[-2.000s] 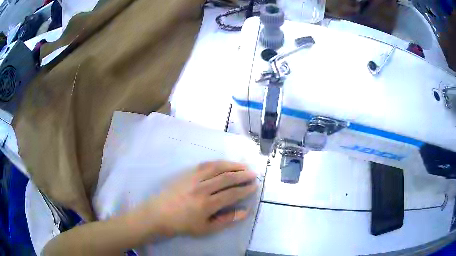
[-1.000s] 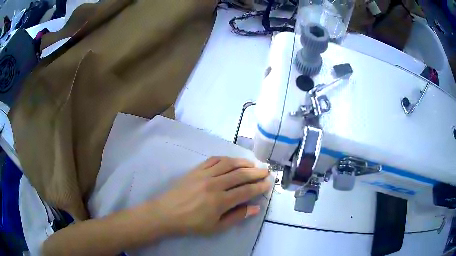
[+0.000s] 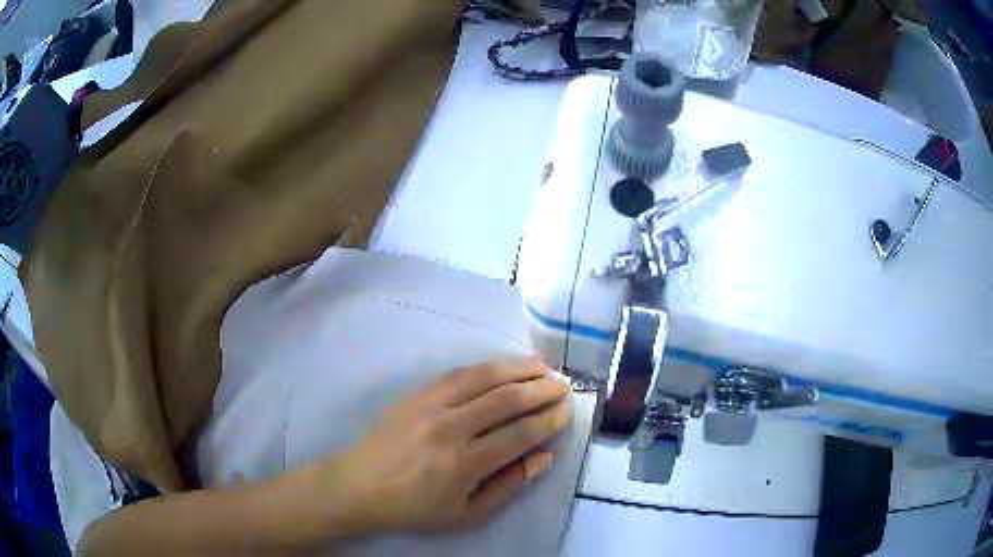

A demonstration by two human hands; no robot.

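Note:
The pale side of the garment panel (image 3: 327, 337) lies on the table left of the needle area, its right edge by the presser foot. The brown side (image 3: 261, 141) spreads behind and left of it in loose folds. My left hand (image 3: 468, 446) rests palm down on the pale cloth, fingertips close to the needle area; it presses on the cloth without a visible grip. The white sewing machine head (image 3: 762, 261) stands right of my hand. The needle is hidden behind the head. My right hand is not in view.
A grey ribbed knob (image 3: 650, 93) tops the machine head, with a clear jar (image 3: 697, 44) behind it. A dark flat rectangle (image 3: 853, 495) lies on the machine bed at right. A dark cord (image 3: 534, 60) lies behind the machine.
The view has shifted, so the machine head sits lower than at first. The pale cloth's far left corner, pointed before, is now rounded and curled. My left hand stays flat on the cloth near the needle.

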